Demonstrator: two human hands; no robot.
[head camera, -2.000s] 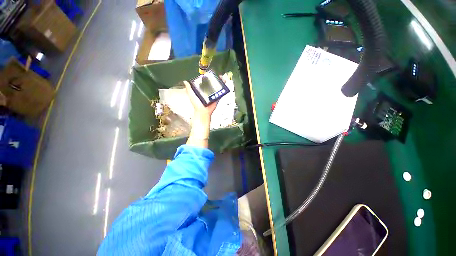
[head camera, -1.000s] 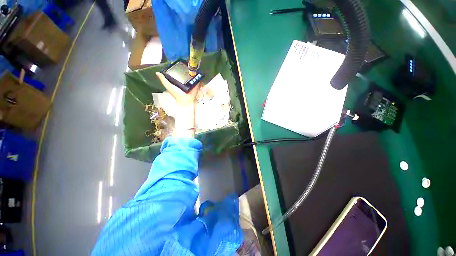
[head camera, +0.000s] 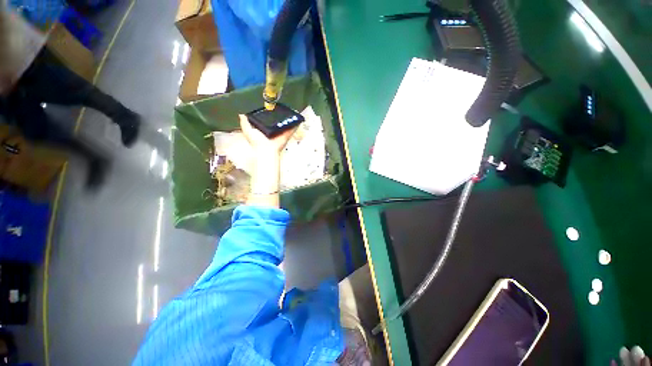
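My left hand (head camera: 263, 154) holds a black square display unit (head camera: 279, 123) over the green bin (head camera: 196, 161). The unit lies on the fingers, face up and tilted, with a row of small light marks. The yellowish end of a black hose (head camera: 274, 75) is right above the unit; I cannot tell if they touch. Only the white-capped fingertips of my right hand (head camera: 632, 357) show at the bottom right corner, cut off by the edge. A smartphone (head camera: 493, 329) with a pale case lies on the black mat (head camera: 457, 250), its screen dark purplish.
On the green bench are a white box (head camera: 429, 129), a thick ribbed hose (head camera: 497, 64), a metal-sheathed cable (head camera: 447, 254), an open housing with a green board (head camera: 537, 154), another black unit (head camera: 592, 118) and several white discs (head camera: 604, 256). A person's dark-clothed legs (head camera: 71, 107) are on the aisle.
The unit has tilted flatter under the hose end, and my left hand has shifted slightly left. A walking person has come in at the left. My right fingertips have appeared at bottom right.
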